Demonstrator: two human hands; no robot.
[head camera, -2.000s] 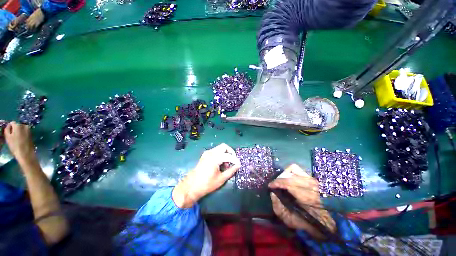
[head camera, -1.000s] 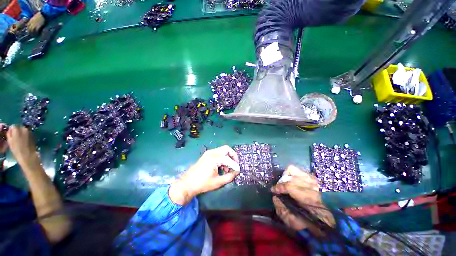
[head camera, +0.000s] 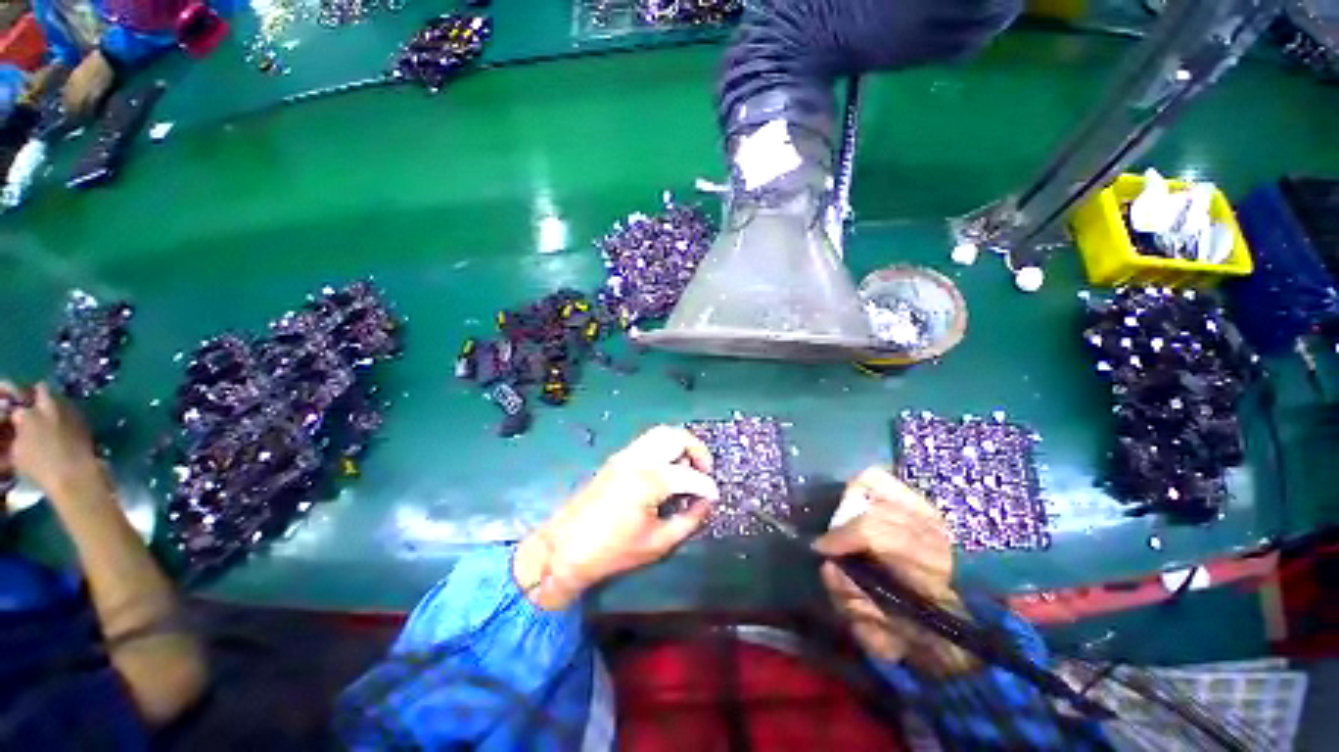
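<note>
A square block of small purple-black and silver assemblies (head camera: 755, 467) lies on the green mat in front of me. My left hand (head camera: 634, 507) is at its left edge, thumb and fingers pinched together near a small dark bit; a thin strand there is too fine to make out. My right hand (head camera: 890, 551) holds a dark pen-like soldering iron (head camera: 866, 576) at the block's lower right, its thin tip pointing left over the block's lower edge. A second square block (head camera: 975, 482) lies to the right of my right hand.
A grey fume hood (head camera: 771, 279) stands behind the block, with a round dish (head camera: 940, 312) beside it. Loose dark parts (head camera: 532, 350) and assembly heaps (head camera: 279, 419) lie left. A yellow bin (head camera: 1123, 257) and a dark pile (head camera: 1170, 404) are right. A neighbour's arm (head camera: 110, 544) is far left.
The view has shifted slightly, moving the bench items left and up. The iron's tip now reaches left over the block's lower edge. My left hand stays at the block's left edge.
</note>
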